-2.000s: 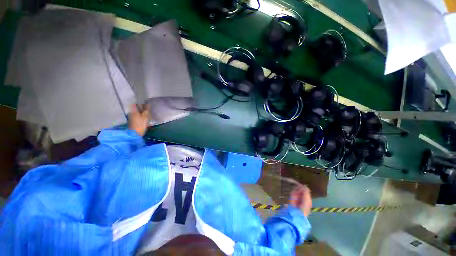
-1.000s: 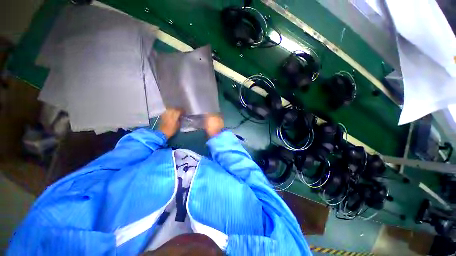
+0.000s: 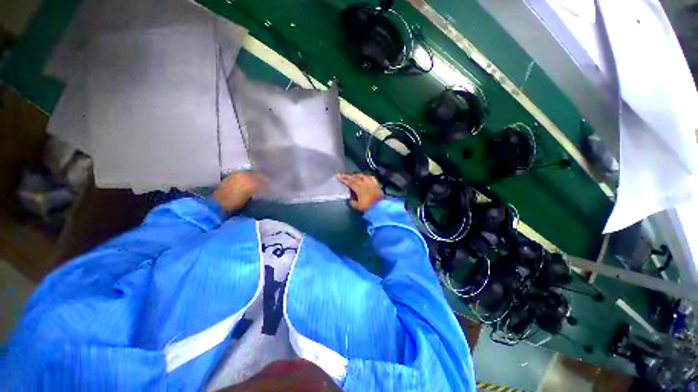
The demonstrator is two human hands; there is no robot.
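Note:
A grey translucent protective bag (image 3: 295,138) lies on the green bench in front of me, with a darker shape showing faintly inside its lower half. My left hand (image 3: 239,190) holds the bag's near left corner. My right hand (image 3: 361,190) holds its near right corner between thumb and fingers. The bag's near edge is stretched flat between my hands. A stack of empty bags (image 3: 157,107) lies at the left, touching the held bag's left side. Several black headsets (image 3: 448,210) with pale rings lie clustered on the bench to the right.
More headsets (image 3: 375,38) lie farther back on the bench (image 3: 306,31). White sheets (image 3: 654,107) hang at the upper right beside a metal frame. Grey bundles (image 3: 50,191) sit below the bench edge at the left. Black-and-yellow floor tape shows at the bottom right.
My right hand came from the right to the bag, then both hands moved apart along its near edge. The cable seen at the bag's opening no longer shows, and the bag now bulges slightly.

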